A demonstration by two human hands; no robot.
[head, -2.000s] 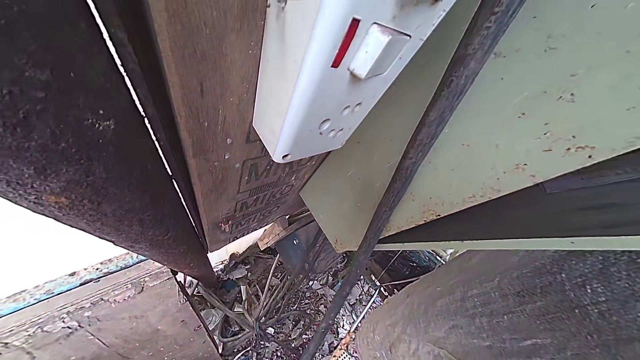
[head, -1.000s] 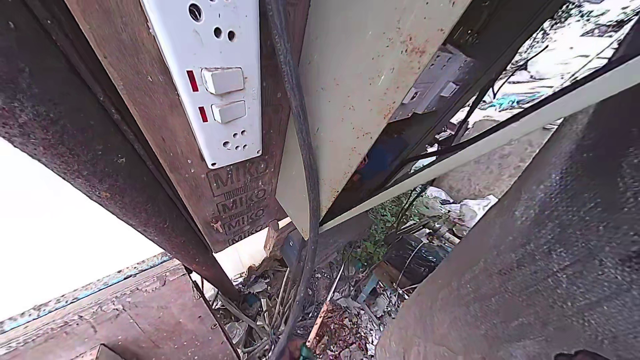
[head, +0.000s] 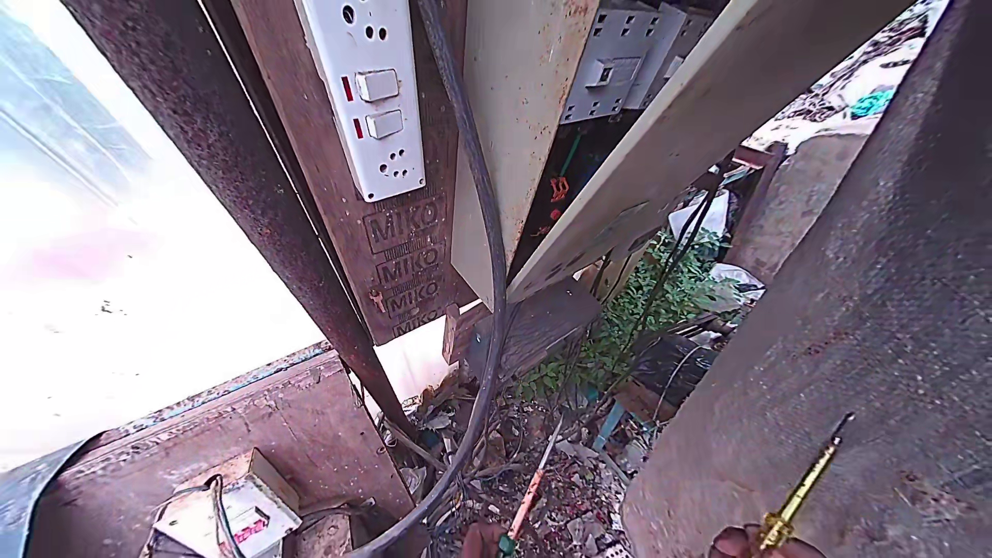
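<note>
At the bottom centre, my left hand (head: 483, 540) is closed on a screwdriver with an orange shaft (head: 530, 496) and a green handle end; its thin tip points up. Toward the lower right, my right hand (head: 763, 542) grips a yellow transparent screwdriver (head: 798, 496), blade upward. Above and between them stands a metal electrical box (head: 535, 101) with its cover ajar. Inside it show grey circuit breakers (head: 608, 70) and orange and green wires. A white switch and socket board (head: 368, 101) is fixed on a plywood panel at its left. A thick black cable (head: 480, 178) hangs in front.
A rusty metal post (head: 232, 178) runs down the left side. At the lower left, a small white box with wires (head: 225, 511) rests on a brown board. Rubble (head: 535, 434) and green plants (head: 612, 333) lie below. A large grey-brown surface (head: 775, 387) fills the right.
The view has swung toward the box, and its breakers and inner wires now show more. My two hands with the screwdrivers have come up into view at the bottom.
</note>
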